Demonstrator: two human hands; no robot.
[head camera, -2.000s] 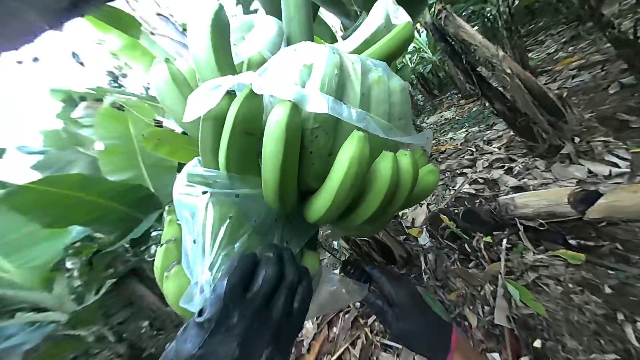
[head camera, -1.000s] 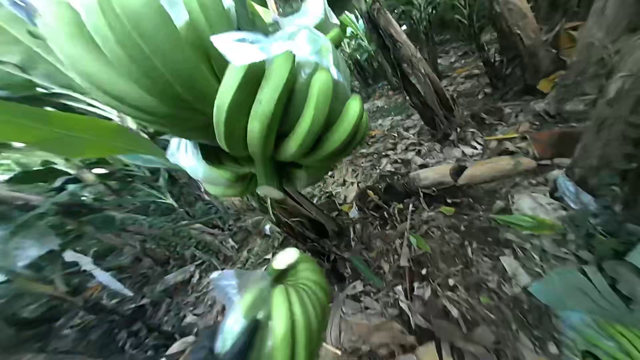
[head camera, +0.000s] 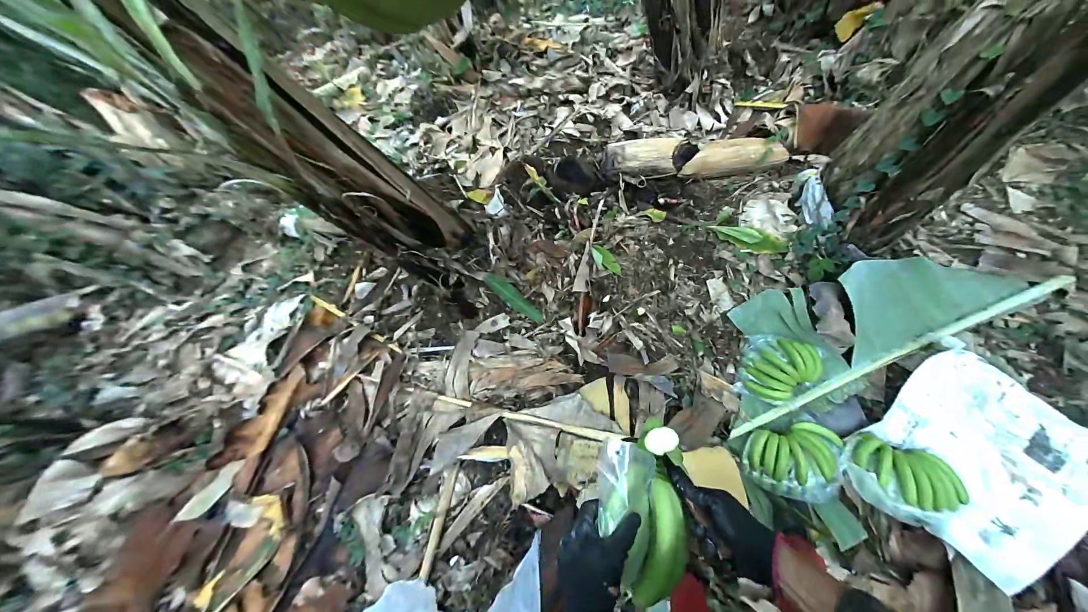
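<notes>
Low in the view, a cut hand of green bananas (head camera: 661, 544) with a pale cut crown is held between two dark-gloved hands. My left hand (head camera: 595, 552) grips its left side, over a clear plastic sleeve (head camera: 623, 480). My right hand (head camera: 722, 523) lies along the right side near the crown; a dark object may be in its fingers, but I cannot tell. To the right, several hands of green bananas in clear plastic lie on the ground: one upper (head camera: 780, 367), one below it (head camera: 792, 455) and one (head camera: 909, 474) on a white printed sheet (head camera: 986, 442).
A banana leaf (head camera: 918, 306) with a thick midrib (head camera: 901, 357) lies by the bagged bananas. A leaning banana stem (head camera: 340, 161) stands at left, another trunk (head camera: 952, 127) at right. Cut stem pieces (head camera: 697, 158) lie farther off. Dry leaves (head camera: 297, 425) cover the ground.
The hand of bananas, near the hanging bunch a second ago, is now low between both hands. The view has turned down and right; the hanging bunch has left it.
</notes>
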